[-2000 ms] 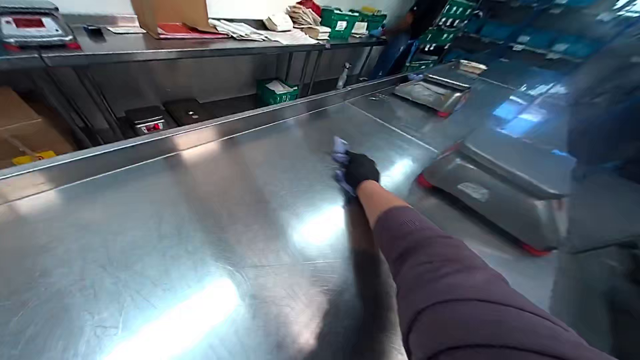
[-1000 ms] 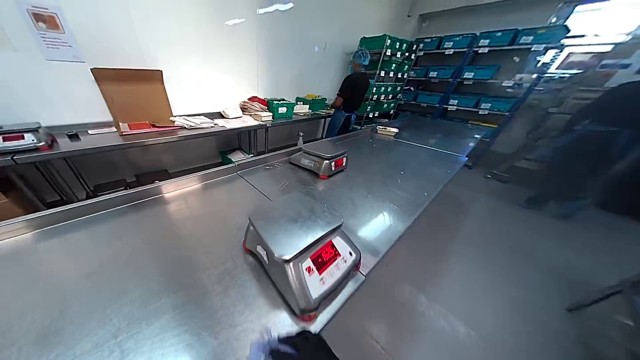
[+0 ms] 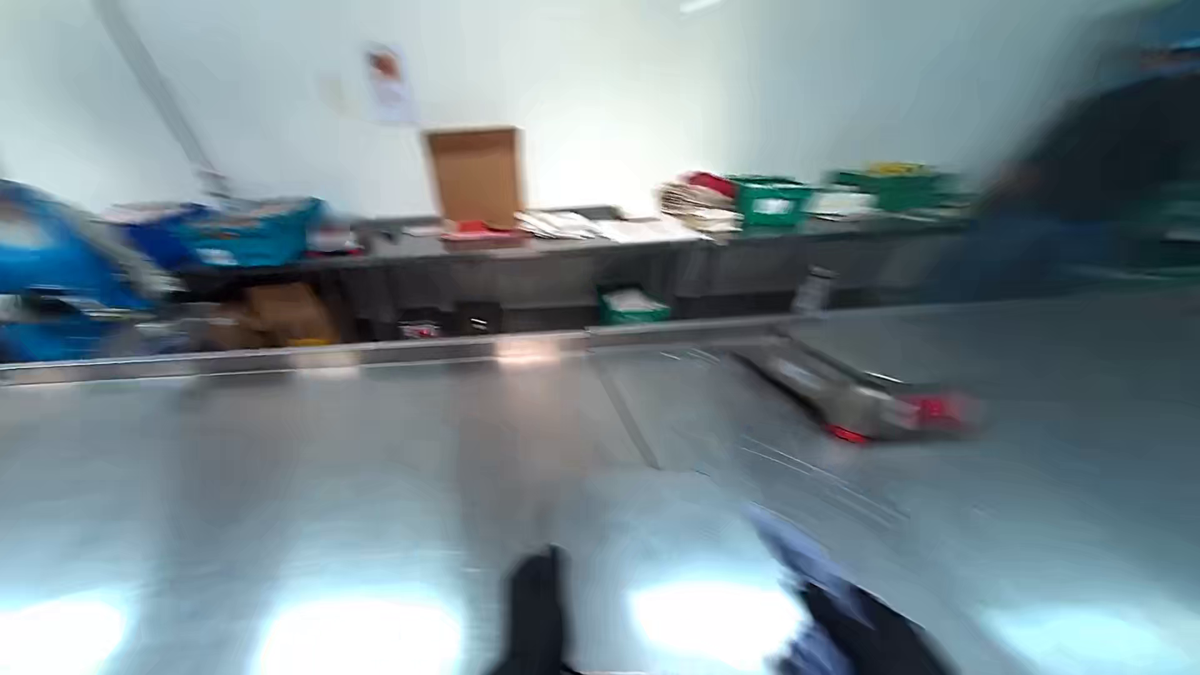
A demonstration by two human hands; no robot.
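At the bottom centre, my left hand [image 3: 537, 609] in a black glove reaches over the stainless steel table [image 3: 375, 450]; no object shows in it, and its fingers are blurred. To its right, my right hand [image 3: 867, 628], also black-gloved, holds a bluish cloth [image 3: 811, 572] above or against the metal surface; contact cannot be told. Beyond the right hand, a digital bench scale [image 3: 844, 398] with a red display stands on the table. The whole view is blurred.
A raised lip [image 3: 431, 352] runs along the table's far edge. Behind it, a back counter [image 3: 581, 248] holds a cardboard piece [image 3: 475, 178], papers, a green crate [image 3: 771, 202] and blue bins [image 3: 253, 230]. A person [image 3: 1106, 159] stands at far right.
The view has swung left. My left hand has come into view. The near scale seen one second ago is out of view. The cloth remains with my right hand.
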